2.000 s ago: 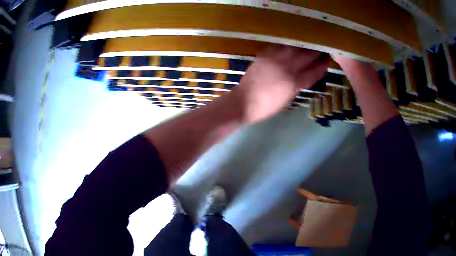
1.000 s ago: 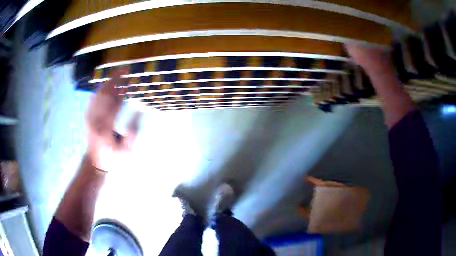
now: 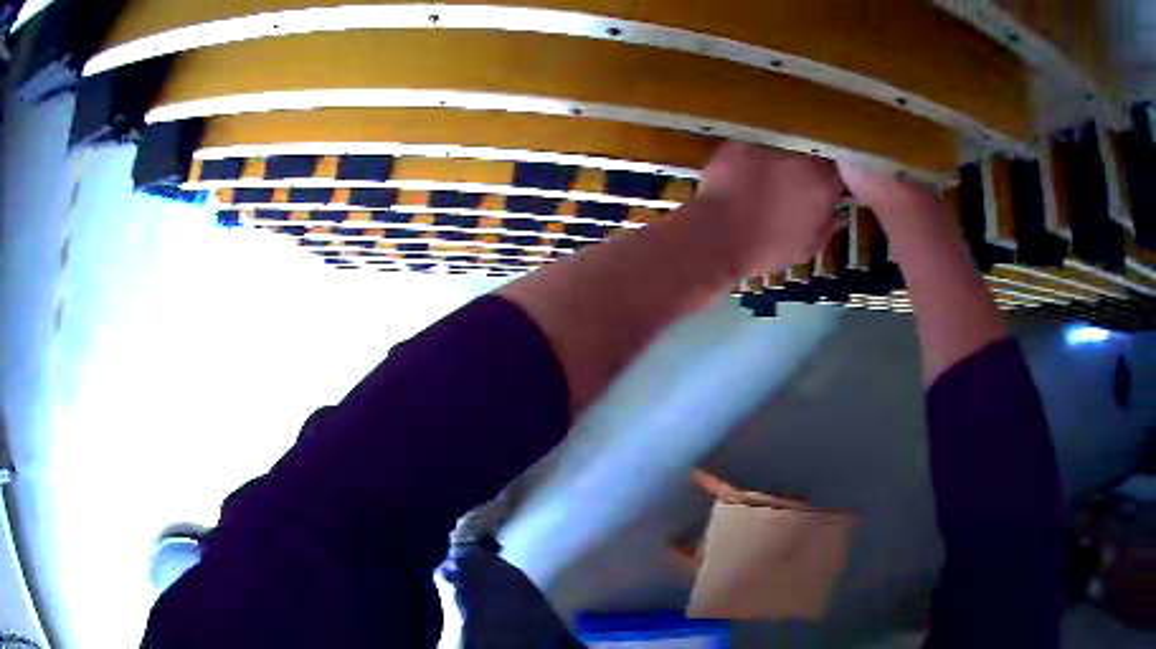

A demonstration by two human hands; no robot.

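Note:
A rack of long orange-brown shelf boards [image 3: 380, 64] with white front edging fills the top of the view. Flat black pieces [image 3: 552, 175] lie spaced along the lower tiers. My left hand [image 3: 780, 203] reaches across to the right part of a shelf, its fingers hidden at the board's edge. My right hand [image 3: 881, 190] is beside it, also at the shelf, with its fingertips hidden behind the edging. The hands are close together. I cannot tell whether either holds a piece.
A neighbouring rack [image 3: 1014, 216] with black pieces stands at the right. Dark stacks [image 3: 165, 155] sit at the shelves' left ends. An open cardboard box [image 3: 773, 558] and a blue-edged crate [image 3: 653, 626] are on the floor. A round pale object [image 3: 178, 555] is at lower left.
My left hand has moved from the rack's left end to the right, beside my right hand. My right hand has shifted slightly left and stays at the shelf. The view has shifted.

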